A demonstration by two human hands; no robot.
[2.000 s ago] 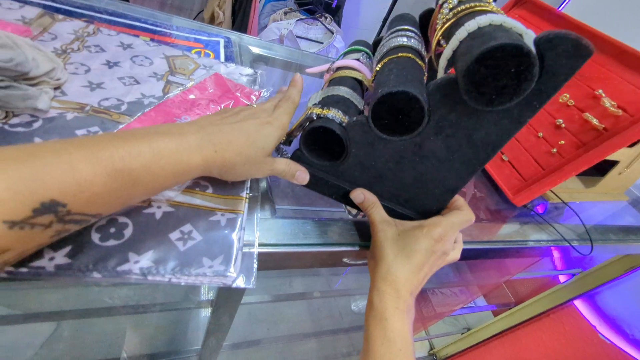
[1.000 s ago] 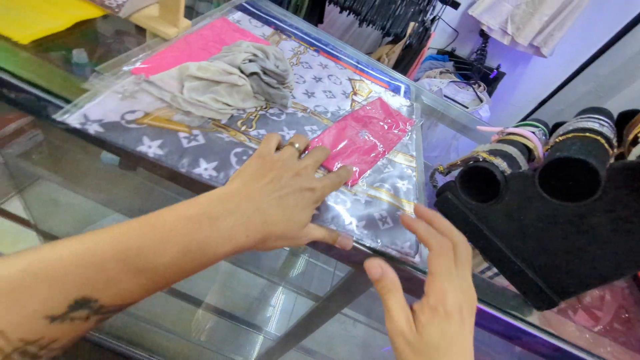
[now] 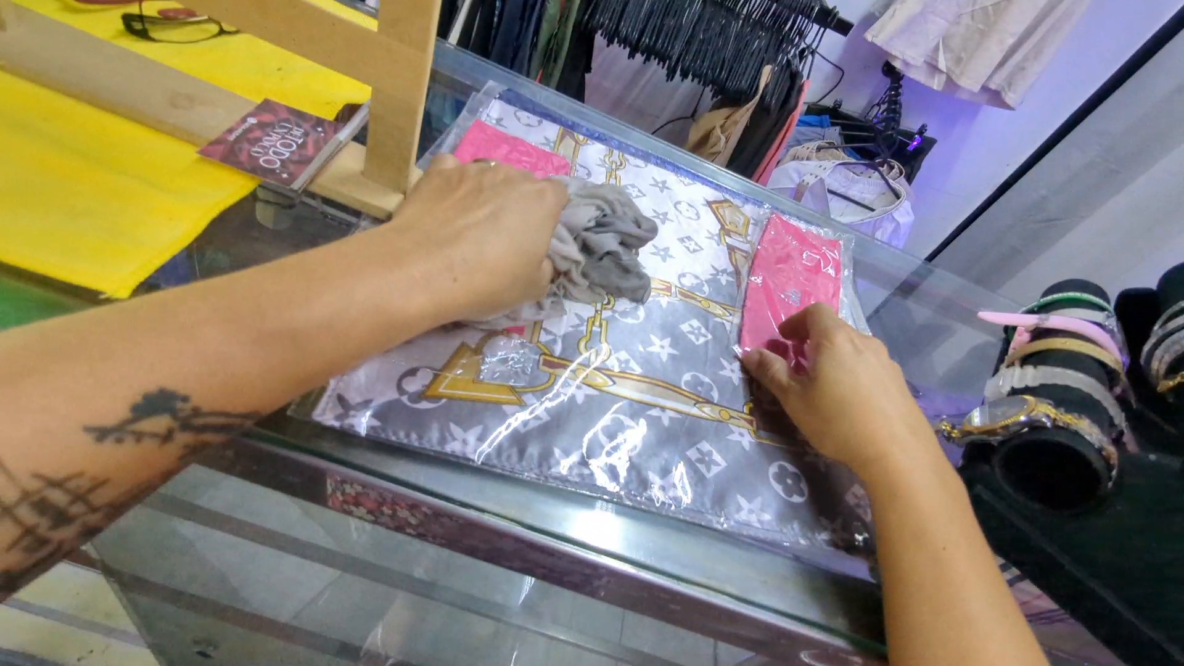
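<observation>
My left hand (image 3: 486, 236) is closed on a crumpled grey cloth (image 3: 606, 236), above a patterned scarf in clear plastic (image 3: 647, 416) that lies on a glass counter. The scarf is grey and white with gold chain and strap prints. My right hand (image 3: 828, 384) has its thumb and fingers at the lower end of a pink packet in clear plastic (image 3: 786, 268), on the scarf's right part; whether it grips the packet I cannot tell. Another pink piece (image 3: 513, 148) shows behind my left hand.
A black bracelet stand (image 3: 1054, 472) with bracelets and a watch (image 3: 1004, 416) stands at the right. At the left are a wooden frame (image 3: 393, 102), a yellow cloth (image 3: 102, 185), a dark red printed card (image 3: 277, 143) and glasses (image 3: 176, 26). Clothes on hangers (image 3: 703, 37) hang behind the counter.
My hands have left the bracelet stand they touched in the oldest frame. My left hand has since taken hold of the grey cloth, and my right hand has come to the pink packet.
</observation>
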